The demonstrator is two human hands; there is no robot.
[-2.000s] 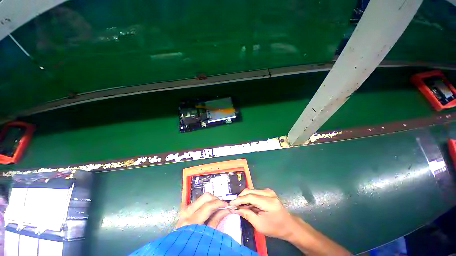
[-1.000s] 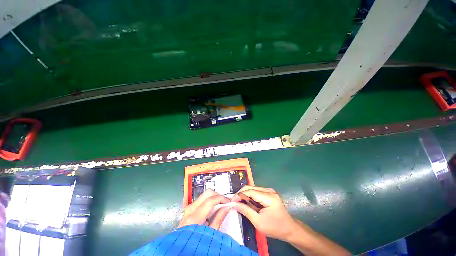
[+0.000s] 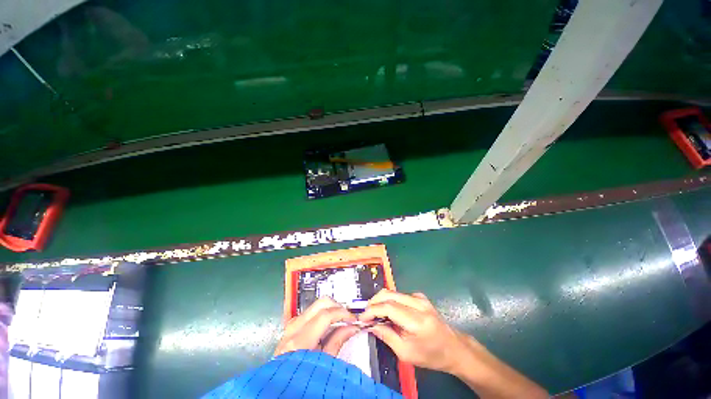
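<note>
An open tablet unit [image 3: 339,286] lies in an orange-red frame [image 3: 341,254] on the bench in front of me. Its circuit parts with silver patches show at the top, and part of the pale battery [image 3: 359,352] shows below my fingers. My left hand [image 3: 317,327] and my right hand [image 3: 409,329] meet over the middle of the unit, fingertips together. They pinch a small pale piece [image 3: 359,322], too small to name surely. A thin dark shape shows by my right fingers; I cannot tell if it is held.
An unframed device [image 3: 352,170] with an orange strip lies on the green belt [image 3: 234,204]. Red-framed units stand on the belt at far left [image 3: 33,217] and far right [image 3: 692,137]. A slanted grey post [image 3: 538,128] rises from the chipped rail [image 3: 359,232]. A shiny tray [image 3: 66,327] is at left.
The unframed device and the left framed unit have moved right along the belt. My hands stay over the same spot, with only small finger shifts.
</note>
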